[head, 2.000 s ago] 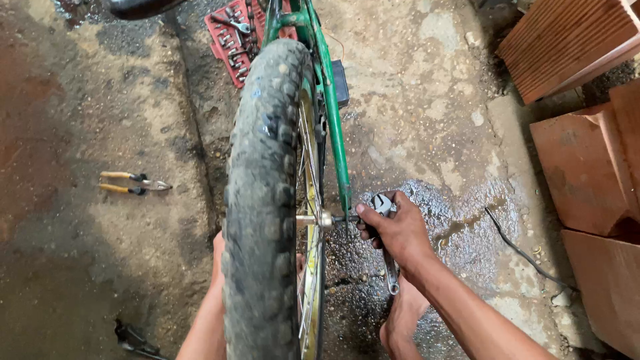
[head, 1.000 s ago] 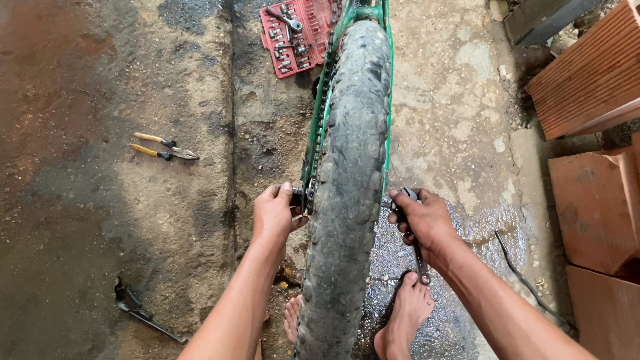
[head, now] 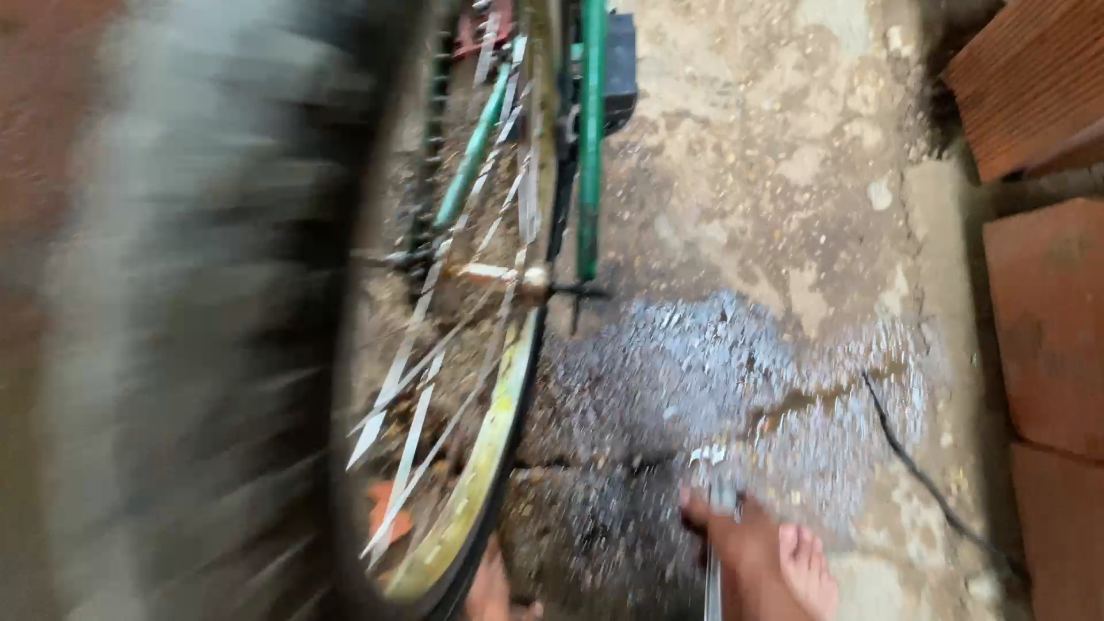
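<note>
A bicycle wheel with a knobby tyre (head: 198, 328), blurred and close, fills the left side. Its hub (head: 500, 274) and axle show between the spokes, near the end of a green frame tube (head: 590, 155). At the bottom right my right hand (head: 742, 535) is closed around a metal wrench (head: 714, 569), low over the wet floor beside a bare foot (head: 806, 565). My left hand cannot be made out; the tyre may hide it. Skin at the bottom centre, behind the rim (head: 448, 535), is too blurred to name surely.
Hollow clay bricks (head: 1044, 319) line the right edge. A thin black cable or rod (head: 914, 470) lies on the wet concrete. A black pedal (head: 619, 73) sits beside the green tube, and part of a red tool case (head: 483, 26) shows at the top.
My right hand has moved down, away from the axle, with the wrench. My left hand, by the wheel's left side a second ago, is out of sight. The wheel now looms much closer in view.
</note>
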